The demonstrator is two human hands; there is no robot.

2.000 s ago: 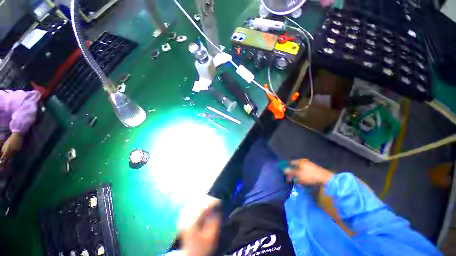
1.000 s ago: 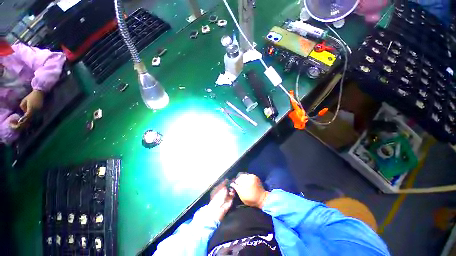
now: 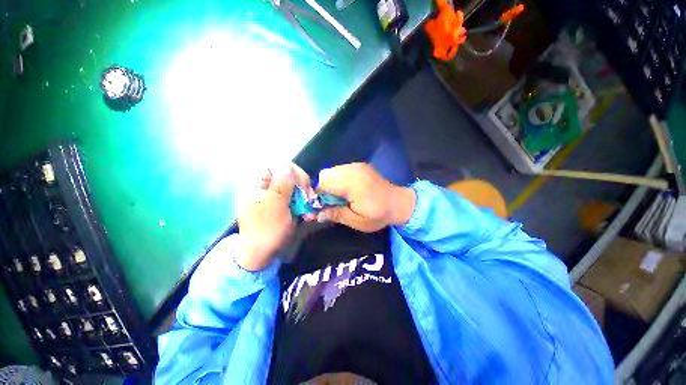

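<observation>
My left hand [image 3: 267, 210] and my right hand [image 3: 361, 197] meet over my lap, at the bench edge. Their fingertips are closed on a small teal item [image 3: 301, 201], with a bright speck between them. The fingers hide most of it, so I cannot tell what it is. A round black module with a pale centre [image 3: 120, 84] rests on the green mat, left of the bright lamp spot. Tweezers [image 3: 307, 34] and a flat pale strip [image 3: 335, 24] lie at the top of the mat.
A black parts tray [image 3: 64, 263] holds rows of small parts at left. A dark cylinder [image 3: 391, 15] and an orange blow gun [image 3: 447, 31] are at the top bench edge. A white bin [image 3: 519, 154] with green pieces stands below at right.
My right hand has come in from the right to meet my left hand. The view has shifted down, so the hands appear larger and the lamp head has left the picture.
</observation>
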